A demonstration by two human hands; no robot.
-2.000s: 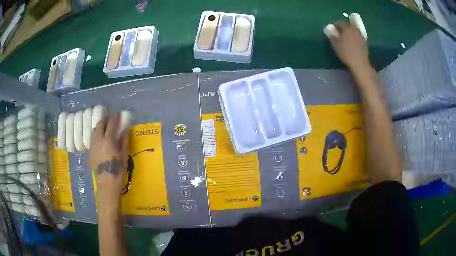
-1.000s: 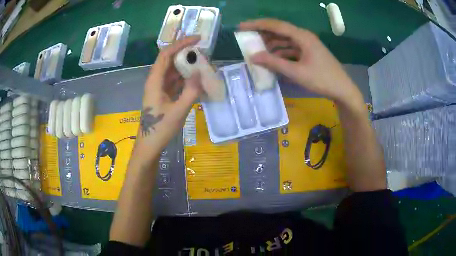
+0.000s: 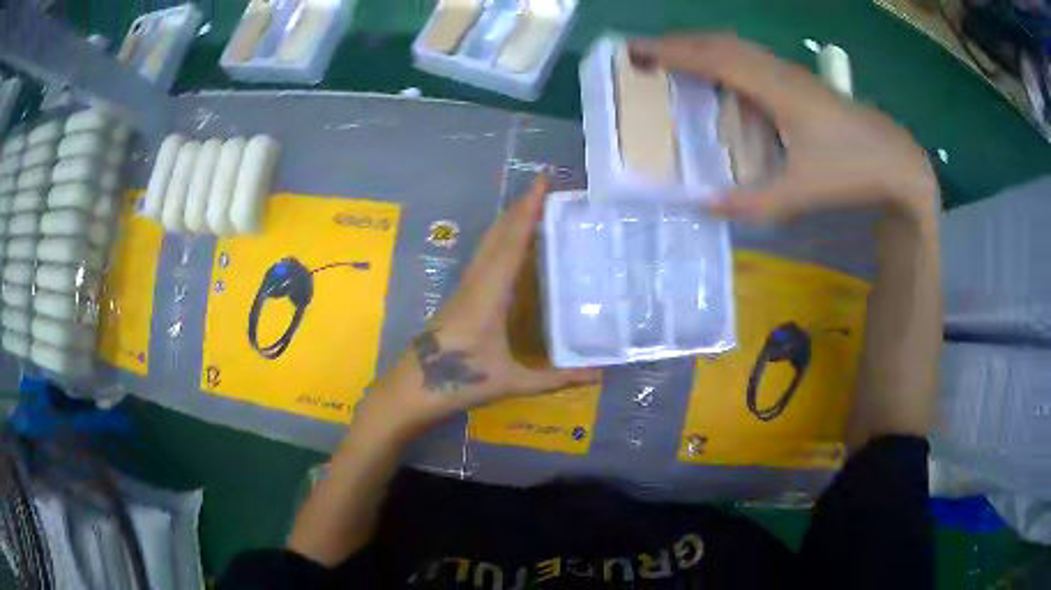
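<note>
My right hand (image 3: 836, 150) grips a filled white tray (image 3: 594, 121) from its right side, fingers over the far edge and thumb at the near edge. A tan piece (image 3: 645, 121) lies in its left well; the right well's piece is blurred and partly behind my fingers. An empty white tray (image 3: 640, 282) with three wells sits just nearer, overlapped or touched by the filled tray's near edge. My left hand (image 3: 473, 334) holds the empty tray at its left side, thumb along the near edge and fingers up the left edge.
Filled trays (image 3: 521, 67) line the far green surface. Several white units (image 3: 210, 184) stand in a row at left, beside a bulk tray of units (image 3: 58, 248). Tray stacks (image 3: 1003, 277) stand at right. A loose unit (image 3: 834, 69) lies far right. Printed cartons (image 3: 426, 173) cover the bench.
The two pieces held over the tray now lie in its outer wells. My right hand has moved that tray away and right. Another empty tray has appeared, held by my left hand.
</note>
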